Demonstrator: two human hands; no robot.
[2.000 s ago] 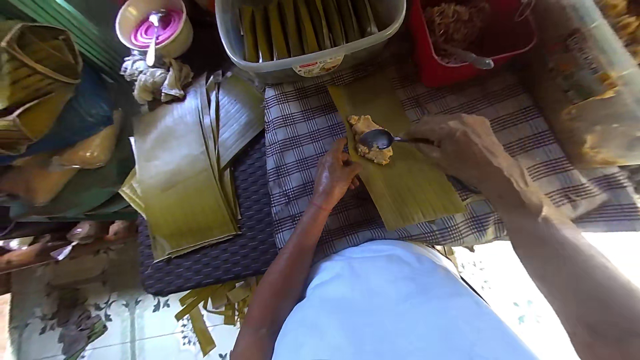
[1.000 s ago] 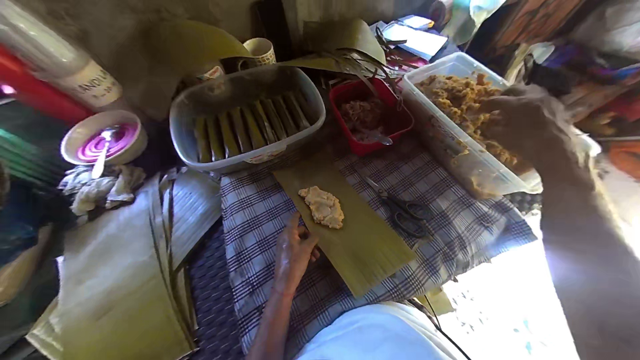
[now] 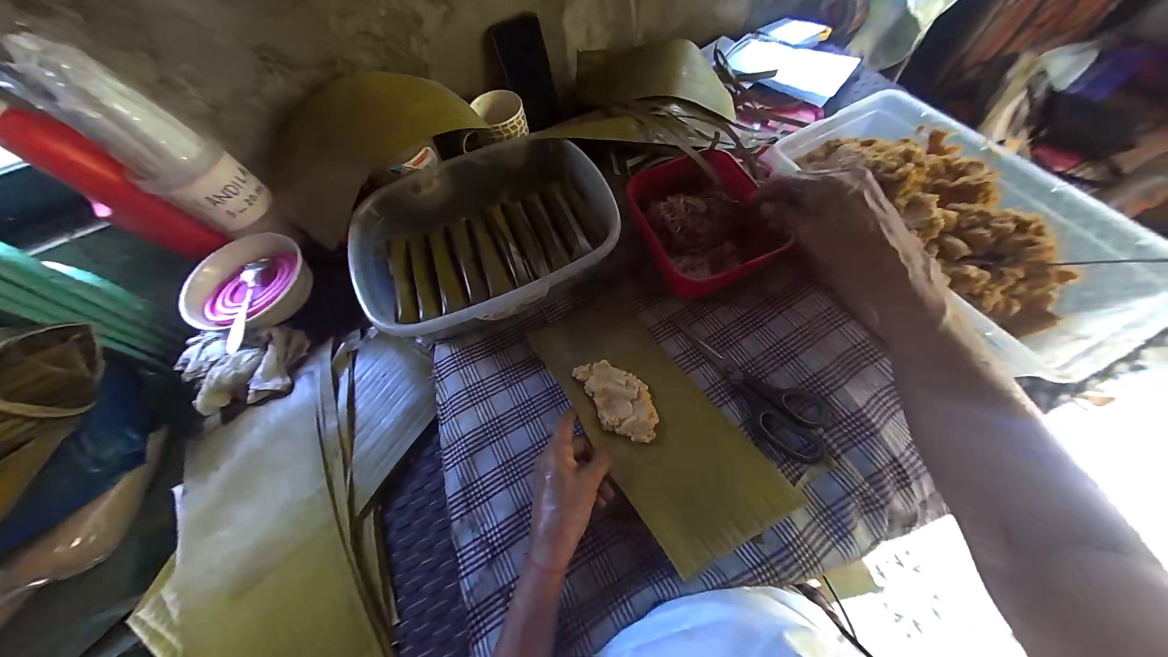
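Note:
A strip of banana leaf [image 3: 703, 474] lies on the checked cloth, with a flattened patch of pale dough [image 3: 620, 401] near its upper end. My left hand [image 3: 570, 479] rests at the leaf's left edge, its fingertips beside the dough. My right hand [image 3: 812, 214] is over the right rim of the red container [image 3: 686, 285], which holds a shredded filling [image 3: 693, 224]; its fingers are blurred, and whether they hold anything is not clear. Black-handled scissors [image 3: 785, 415] lie on the cloth right of the leaf.
Rows of wrapped leaf rolls [image 3: 493, 251] fill part of a clear plastic tub [image 3: 365, 274]. A large translucent bin [image 3: 1109, 274] of brownish dough stands at right. Cut banana leaves [image 3: 255, 511] are stacked at left, below a bowl [image 3: 196, 306] with a spoon and a crumpled cloth [image 3: 242, 365].
My right hand was holding a spoon to the dough two seconds ago, then was over the large bin, and is now at the red container. My left hand stays by the leaf. The view has shifted.

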